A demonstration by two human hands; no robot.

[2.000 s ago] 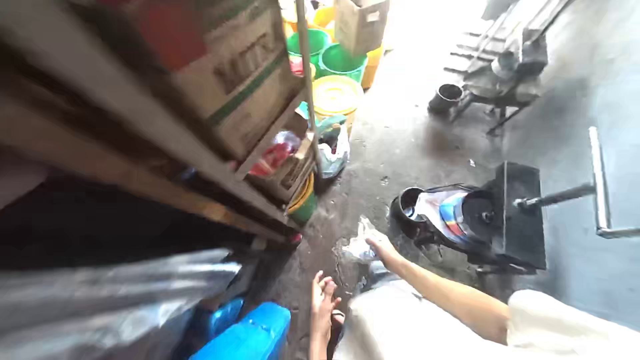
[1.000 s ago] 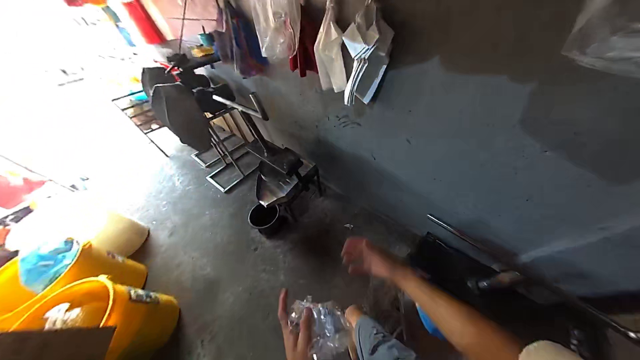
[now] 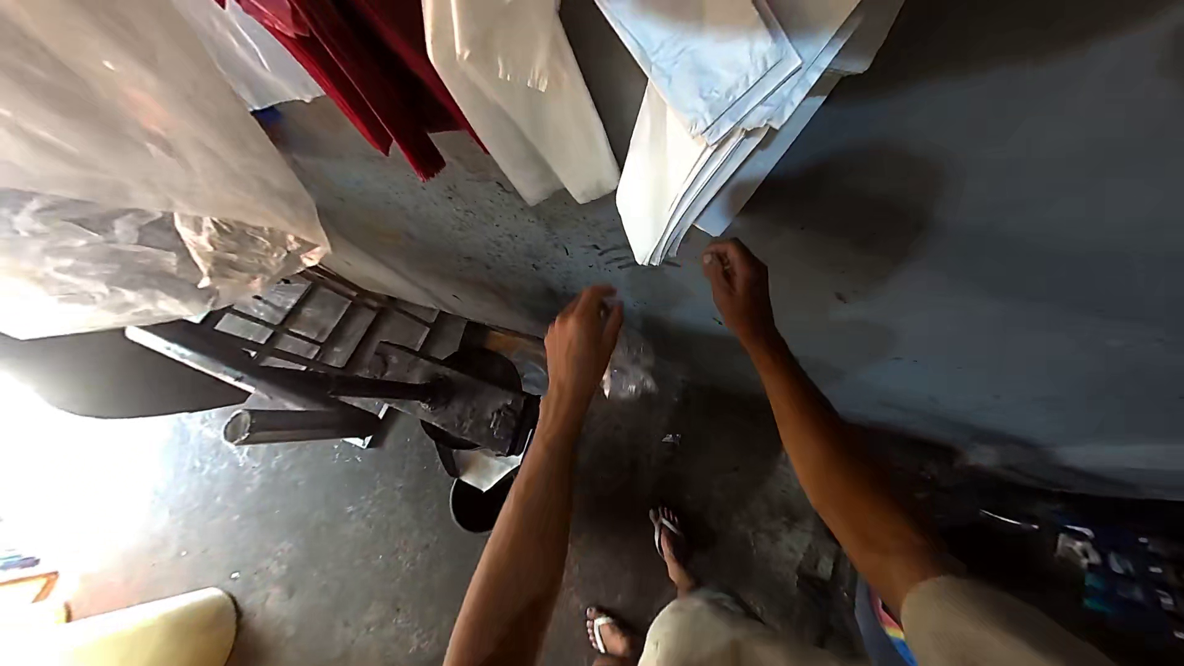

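My left hand [image 3: 581, 338] is raised near the middle of the view, its fingers bent. Crumpled clear plastic [image 3: 632, 370] shows just beside and below its thumb; whether the hand holds it is unclear. To the right, my right hand [image 3: 737, 282] has its fingers curled in, with nothing seen in them. It is close to the lower tip of a hanging stack of flat white bags or sheets [image 3: 680, 185], with no clear contact. Left of that stack hang cream-coloured bags or sheets [image 3: 527, 102] and dark red ones [image 3: 370, 74].
A grey wall [image 3: 1017, 277] stands behind the hanging stacks. At left are large translucent plastic bags [image 3: 139, 139], a dark metal device with a bar handle [image 3: 453, 398] and a black bucket [image 3: 476, 504]. A yellow container [image 3: 153, 629] is at lower left, and dark clutter [image 3: 1091, 555] at lower right.
The view has swung to the wall and come nearer the hanging stacks. Both hands are now raised in front of it; a second ago my left hand was at the crumpled clear plastic.
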